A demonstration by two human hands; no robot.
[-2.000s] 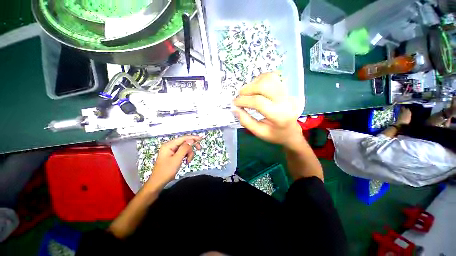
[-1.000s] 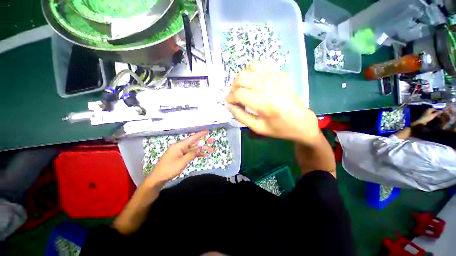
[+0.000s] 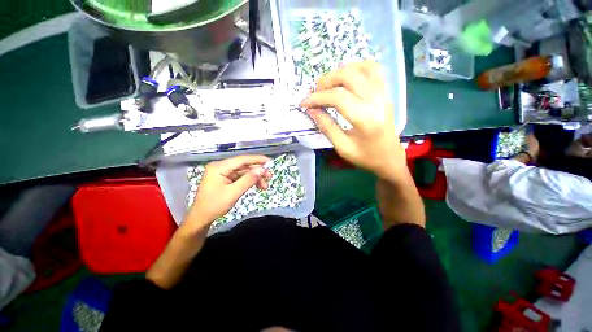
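My left hand [image 3: 224,188] is over the near parts tub [image 3: 170,194], fingers curled, with a small white part [image 3: 259,171] at thumb and fingertips. White and green parts [image 3: 285,185] fill the tub below. My right hand [image 3: 363,120] reaches over the front of the far parts tub [image 3: 398,84]. Its thumb and forefinger come together at the right end of the silver pneumatic machine [image 3: 208,117]; glare hides whether they hold anything. The metal fixture there is washed out by glare.
The steel bowl feeder [image 3: 195,32] stands behind the machine. A side tray [image 3: 81,81] with a dark flat object is at left. Small clear bins [image 3: 454,68] and an orange bottle [image 3: 516,72] are at right. A red stool [image 3: 120,227] is lower left; another person's sleeve [image 3: 519,194] is at right.
The bench and machine sit higher in the picture. My left fingers have curled in from a more open pose around the white part. My right hand remains at the machine's right end.
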